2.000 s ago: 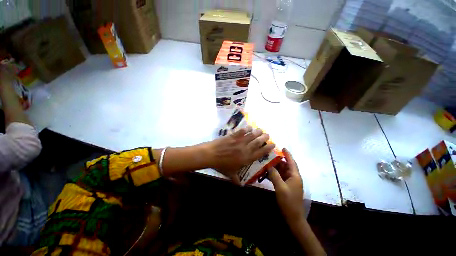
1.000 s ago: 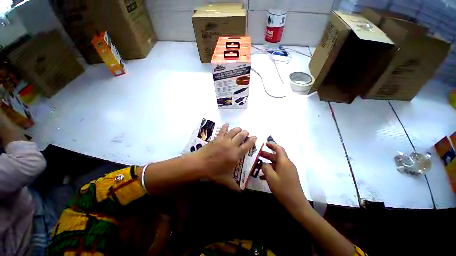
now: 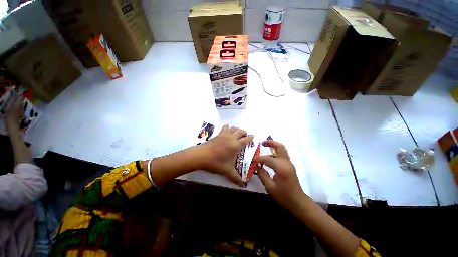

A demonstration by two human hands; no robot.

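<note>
A white retail box [image 3: 242, 159] with dark print and an orange end lies at the front edge of the table. My left hand [image 3: 223, 153] is spread over the box and holds it. My right hand [image 3: 278, 173] is at the orange end, its fingers touching the flap. My hands hide much of the box. Two retail boxes with orange tops and black-edged handle slots [image 3: 230, 83] stand side by side just behind it.
Brown cartons stand at the back [image 3: 216, 27] and left; an open carton [image 3: 346, 55] is at the right. A tape roll [image 3: 300, 79], a red-labelled bottle [image 3: 272, 25], clear crumpled plastic [image 3: 416, 158] and another person's hand [image 3: 14, 113] also show.
The box in my hands has turned its orange end to the right. My right hand has moved from its lower corner onto the end flap. The view has shifted slightly.
</note>
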